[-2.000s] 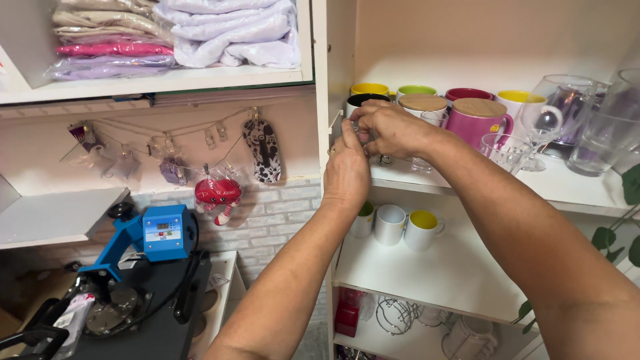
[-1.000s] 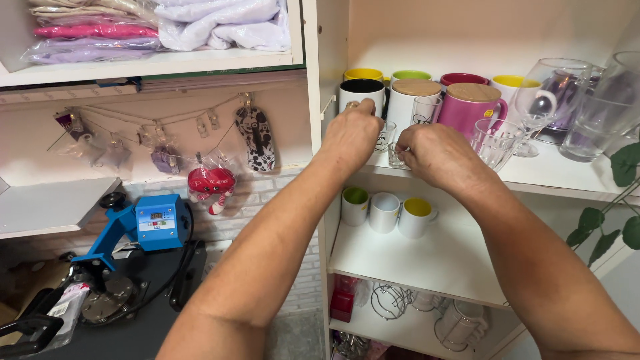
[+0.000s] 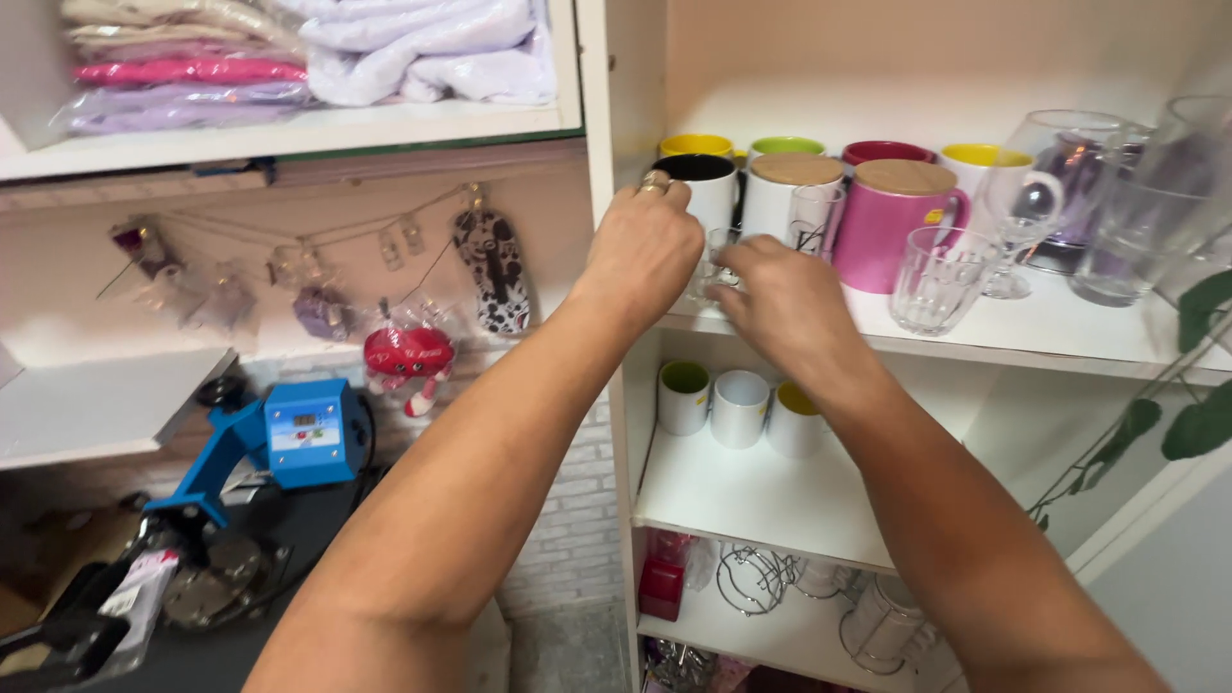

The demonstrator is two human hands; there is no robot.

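My left hand point(image 3: 647, 252), with a ring on one finger, is at the left end of the upper shelf, in front of a white mug with a black inside point(image 3: 707, 192); its fingertips are hidden. Close by on the right, my right hand point(image 3: 784, 298) touches or nearly touches a small clear glass point(image 3: 714, 274) between the hands. Its grip cannot be told. Behind my right hand stand another clear glass point(image 3: 818, 217) and a white mug with a wooden lid point(image 3: 784, 192). A pink mug with a wooden lid point(image 3: 890, 231) stands to the right.
A faceted glass tumbler point(image 3: 936, 289) stands near the upper shelf's front edge point(image 3: 1020, 354), with a stemmed glass point(image 3: 1020, 212) behind. White mugs point(image 3: 739, 409) stand one shelf lower. Plant leaves point(image 3: 1203, 419) hang at right. A blue heat press point(image 3: 313, 433) stands at lower left.
My hands were together at the shelf's left end two seconds ago; my right hand has since moved apart to the right. The small clear glasses beside the hands are more exposed now.
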